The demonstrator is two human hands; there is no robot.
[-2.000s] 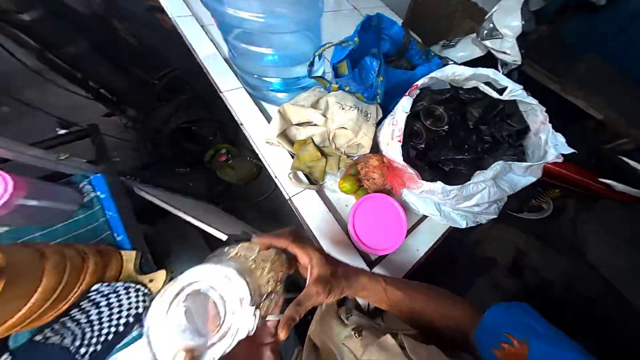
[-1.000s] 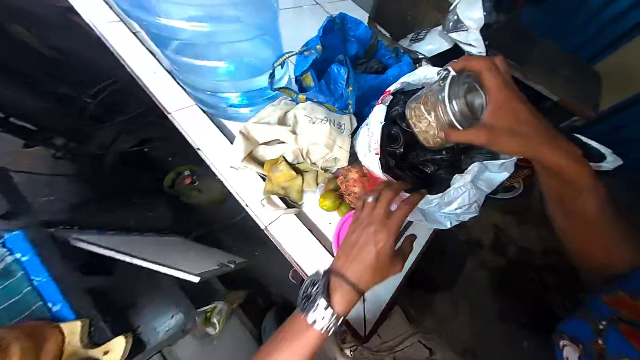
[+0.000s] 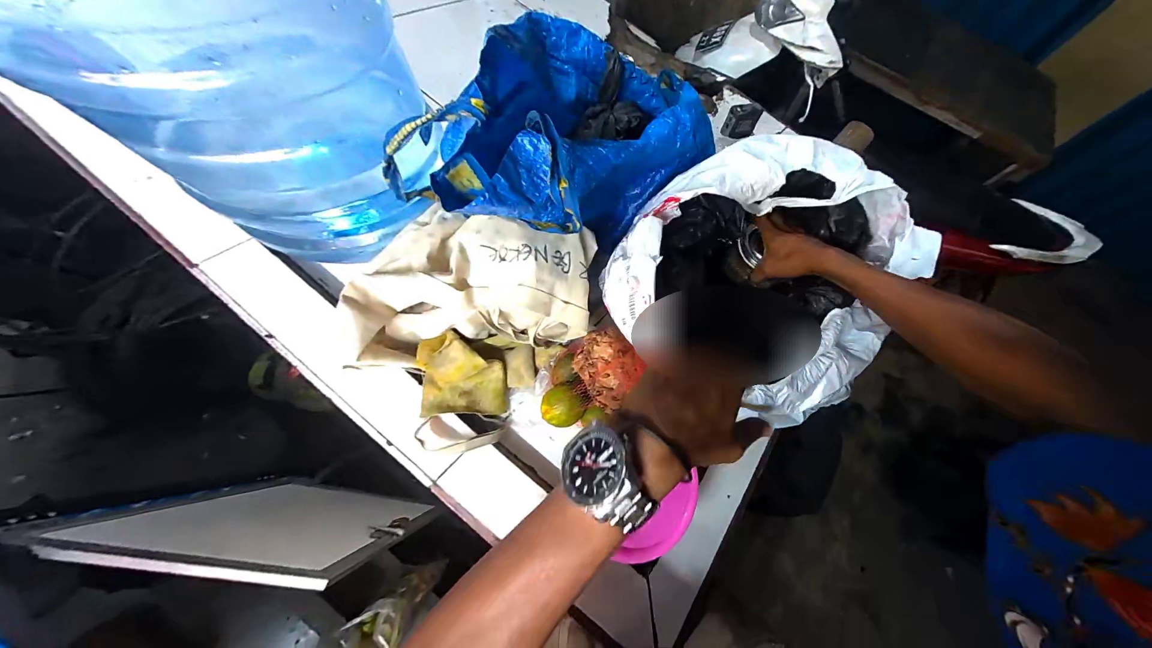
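My right hand [image 3: 785, 252] reaches into a white plastic bag [image 3: 621, 288] lined with black plastic, its fingers around a glass jar [image 3: 749, 247] that is mostly hidden. My left hand [image 3: 688, 409], with a steel wristwatch [image 3: 596, 466] on its wrist, lies at the near rim of the same bag; a blurred patch hides its fingers. Below the left wrist a pink round lid [image 3: 666, 531] rests on the white tiled counter. Left of that hand lie a red net of shallots [image 3: 605, 364], a green citrus fruit [image 3: 562, 405] and a folded leaf wrap [image 3: 461, 382].
A large blue water bottle [image 3: 225, 117] stands at the upper left of the counter. Beside it are a blue woven bag [image 3: 576, 144] and a cream cloth bag [image 3: 477, 270] bearing writing. A panel [image 3: 243, 531] juts out below the counter edge [image 3: 360, 418].
The right hand has lowered the jar into the white bag, where one second ago it held it above. The left hand has moved from the pink lid toward the bag's near rim.
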